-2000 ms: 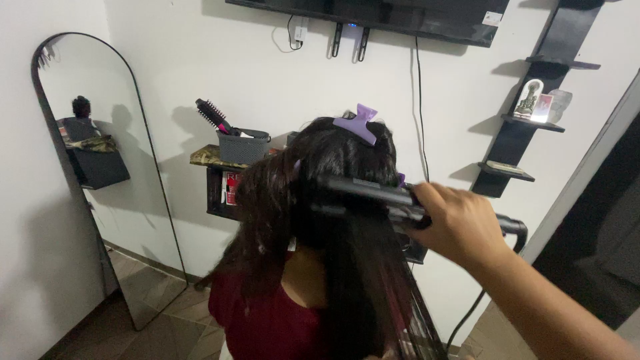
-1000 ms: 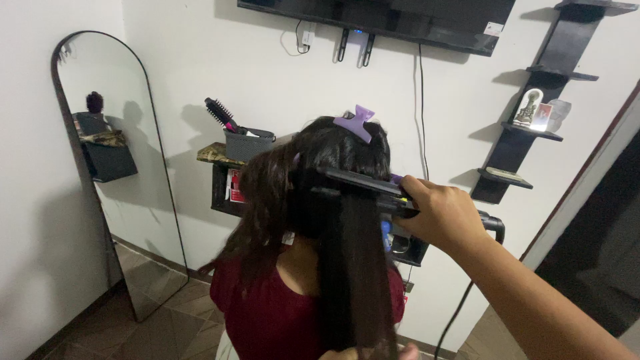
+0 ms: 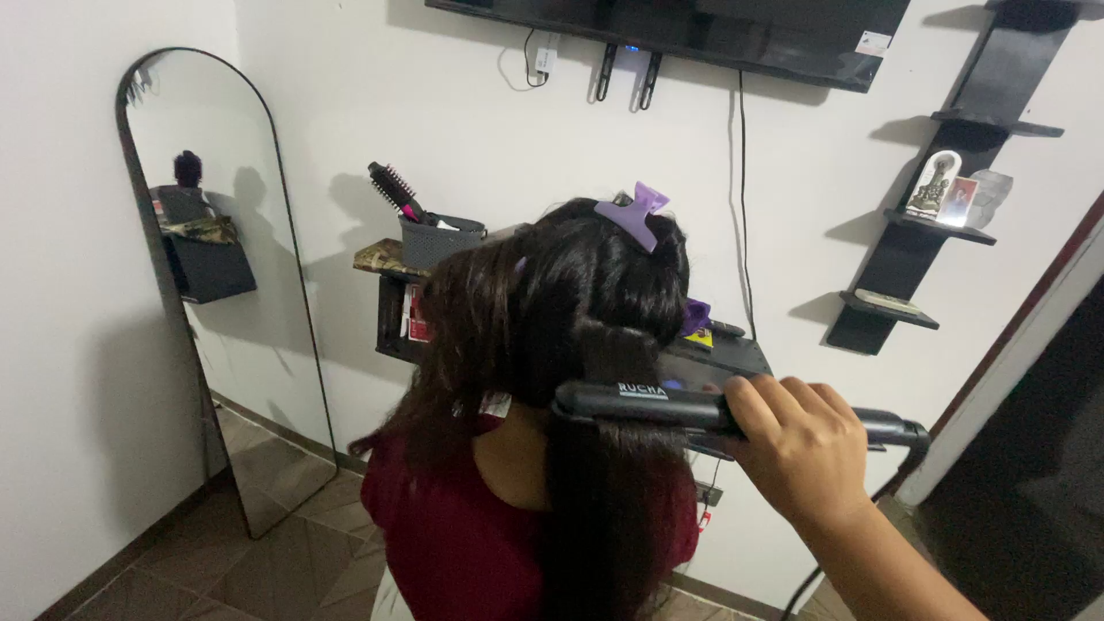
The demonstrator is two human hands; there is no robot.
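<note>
My right hand grips a black hair straightener, which lies level across a long section of dark hair at the nape. The hair passes between its plates. A seated person in a dark red top faces away, with loose wavy hair on the left side. A lilac claw clip holds hair on top of the head, and a purple clip shows at the right of the head. My left hand is out of view.
Beyond the person, a wall shelf bears a grey basket with a round hairbrush. An arched mirror leans at the left. A television and black stepped shelves are on the wall. The straightener's cord hangs at the right.
The straightener in my right hand has moved down the hair from near the middle of the head to the nape. Fingers seen at the bottom edge one second ago are out of view.
</note>
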